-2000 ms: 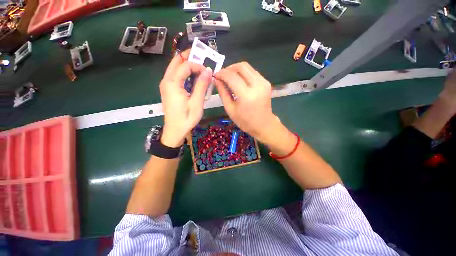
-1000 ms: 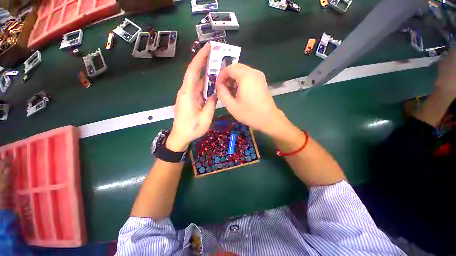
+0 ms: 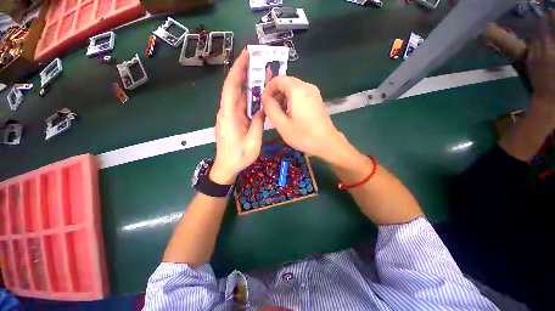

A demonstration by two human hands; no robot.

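Note:
My left hand (image 3: 237, 124) holds a white plastic housing (image 3: 259, 58) upright above the metal rail, its windowed face towards me. My right hand (image 3: 299, 112) has its thumb and fingertips pinched at the housing's lower right part. Small dark and reddish pieces show inside the housing beside the fingertips; whether the right fingertips grip a separate part cannot be made out. Below the hands a shallow brown parts box (image 3: 277, 204) holds many red and blue-black pieces. A bright blue cylinder (image 3: 283, 173) lies on top of them.
A pink foam compartment tray (image 3: 96, 225) lies at left; another (image 3: 85, 13) is at upper left by a carton of parts. The dark green belt carries several housings (image 3: 132, 71) beyond the pale rail (image 3: 155, 146). A grey diagonal post (image 3: 438, 51) stands right. Another person's arm (image 3: 532, 124) is at far right.
The housing has turned from tilted to upright, with its cells at the left, and my right fingertips have moved onto its face. Housings on the belt have shifted right. The neighbour's arm has moved.

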